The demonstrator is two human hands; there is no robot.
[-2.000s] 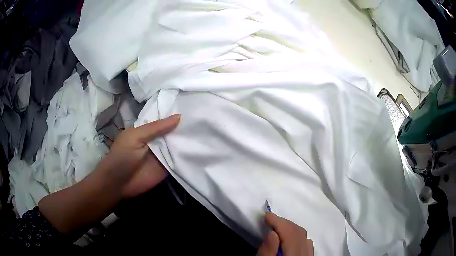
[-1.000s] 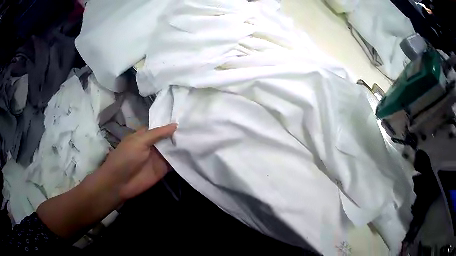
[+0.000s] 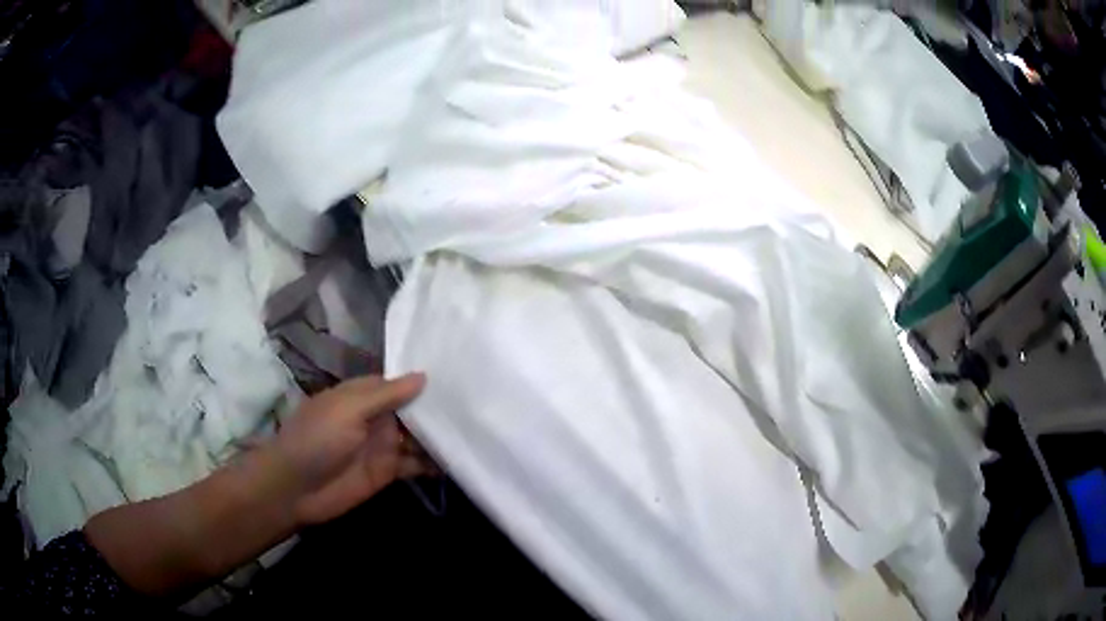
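Observation:
The white fabric lies in large soft folds over the table, and its near part hangs over the front edge. My left hand pinches the left edge of the fabric between thumb and fingers. The fabric is drawn fairly smooth from my left hand down to the bottom of the picture. My right hand is not in view. The blue tool is not in view.
Grey and white scraps are heaped at left. The cream table shows behind the fabric, with a second white fabric pile at the far right. The sewing machine's green cover and blue-lit display are at right.
My right hand with the blue tool has left the picture at the bottom. My left hand keeps its pinch and sits slightly lower. The near fabric is pulled straighter, and the view has shifted.

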